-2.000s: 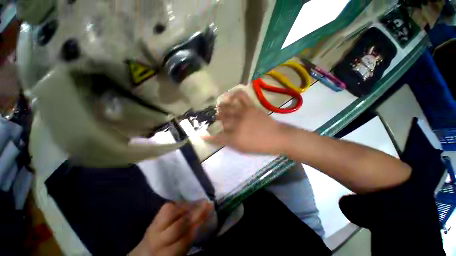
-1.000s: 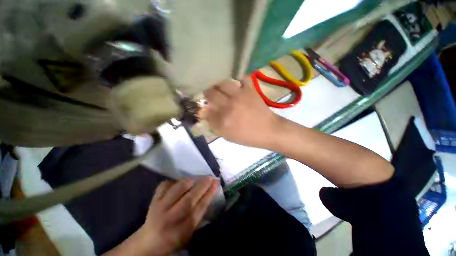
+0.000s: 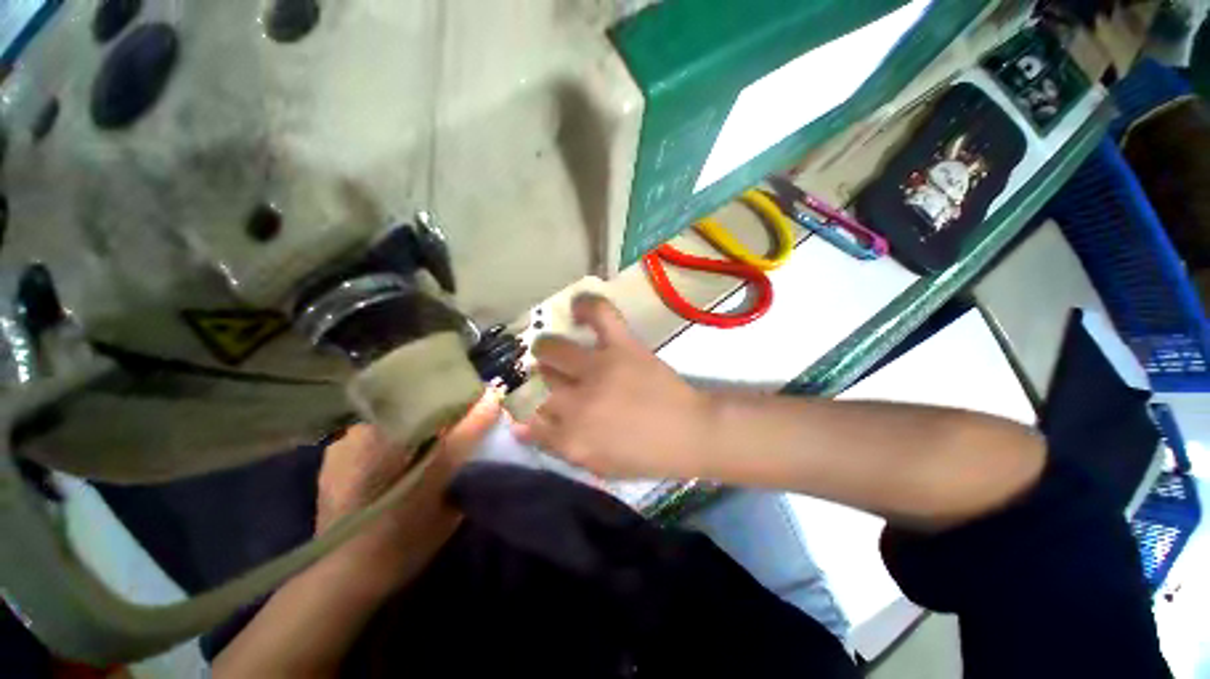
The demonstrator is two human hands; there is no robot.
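Note:
The cream sewing machine head (image 3: 518, 159) fills the upper left, and its presser foot area (image 3: 498, 356) is partly covered by my hands. Dark cloth (image 3: 219, 511) lies left of my left hand. A small part of a white piece (image 3: 511, 448) shows between my hands. My left hand (image 3: 398, 484) is at the foot, partly behind the curved cream guard, with its fingertips on the cloth. My right hand (image 3: 610, 405) is just right of the foot, fingers bent, thumb near the white piece. Whether it grips anything cannot be told.
Scissors with red and yellow loops (image 3: 710, 275) lie on the machine bed, beside slim pink and blue-grey snips (image 3: 839, 223). A black case with a rabbit-like picture (image 3: 945, 173) lies farther right. The green control panel (image 3: 664, 113) stands above. Blue crates (image 3: 1152, 312) are at the far right.
My left hand has moved up and forward from the lower cloth to the presser foot. The white piece is now mostly covered. My right hand stays beside the foot, slightly lower. The view has shifted.

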